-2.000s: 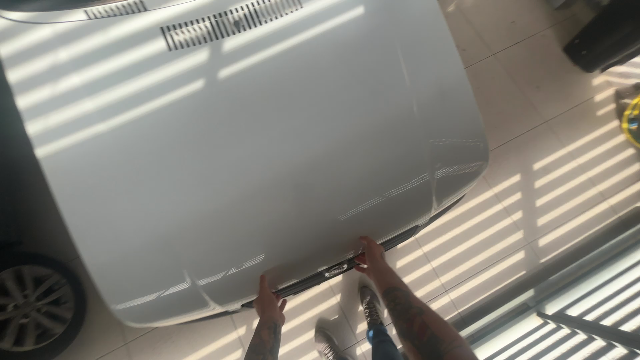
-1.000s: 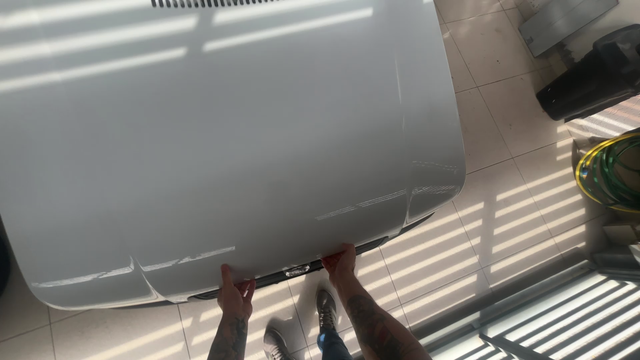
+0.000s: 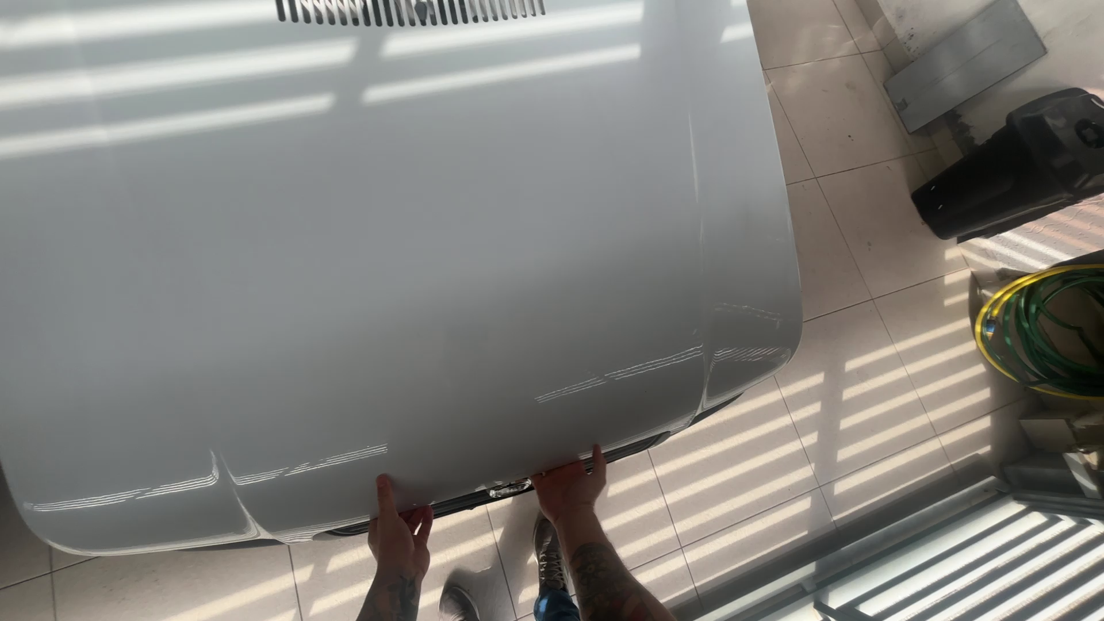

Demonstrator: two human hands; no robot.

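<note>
A light grey car hood (image 3: 431,259) fills most of the view, with a slotted vent (image 3: 414,10) at its top. Its front edge lies above a dark grille (image 3: 466,502) that bears a chrome emblem (image 3: 510,489). My left hand (image 3: 399,530) is at the front edge, left of the emblem, thumb on top of the hood and fingers beneath. Just right of the emblem, my right hand (image 3: 571,487) is at the same edge, one digit on top and the other fingers partly hidden below the hood.
My shoes (image 3: 549,552) stand on the tiled floor (image 3: 862,362) below the car front. On the right are a black bin (image 3: 1009,168), a grey panel (image 3: 966,65) and coiled green and yellow hoses (image 3: 1048,332). A slatted structure (image 3: 975,569) is at bottom right.
Both hands stay at the hood's front edge. The view has shifted, bringing the bin, panel and hose coils further into sight on the right.
</note>
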